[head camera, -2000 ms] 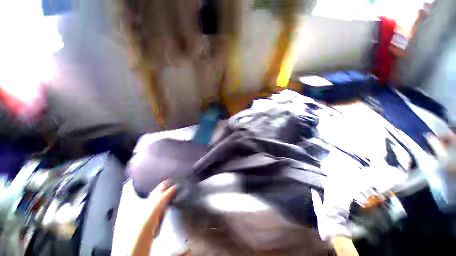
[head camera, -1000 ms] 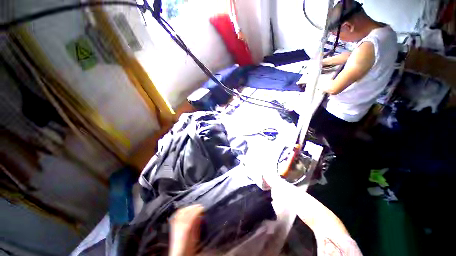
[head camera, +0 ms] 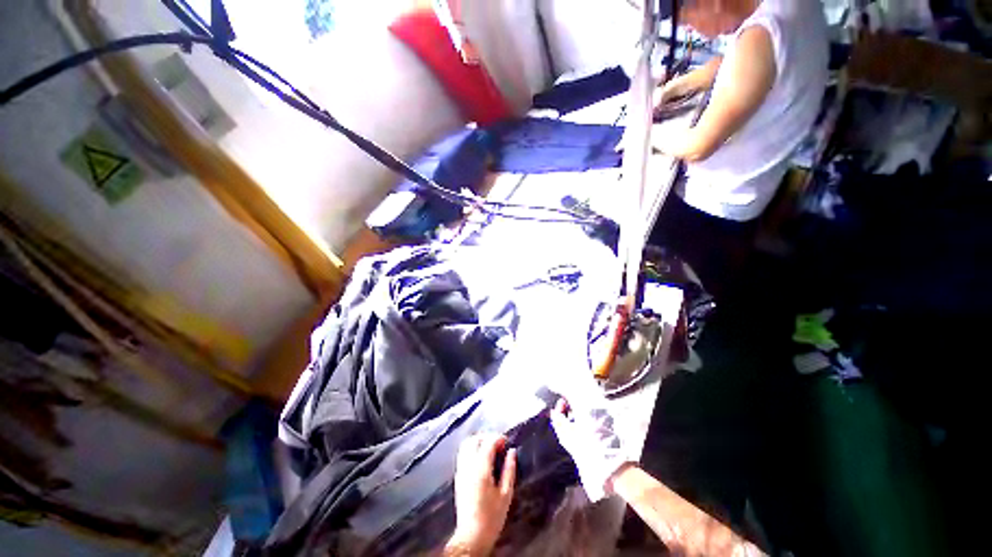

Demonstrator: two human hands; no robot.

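Note:
A dark grey garment lies spread under both hands at the near end of the table. My left hand, bare, holds the cloth with its fingers bent over it. My right hand, in a white glove, pinches the cloth edge a little farther right; the bright glare blurs its outline. The steam iron with its orange-brown handle stands parked at the table's right edge, beyond my right hand, and no hand touches it. A crumpled dark grey garment pile lies to the left of the iron.
A whitish steam hose slants down to the iron. Black cables hang across the upper left. Scissors lie on the white table. Navy cloth lies at the far end, where a person in a white sleeveless top works.
The view has steadied and shifted, so the person now shows higher. My left hand has moved right, close to my right hand. My gloved right hand is now on the cloth edge.

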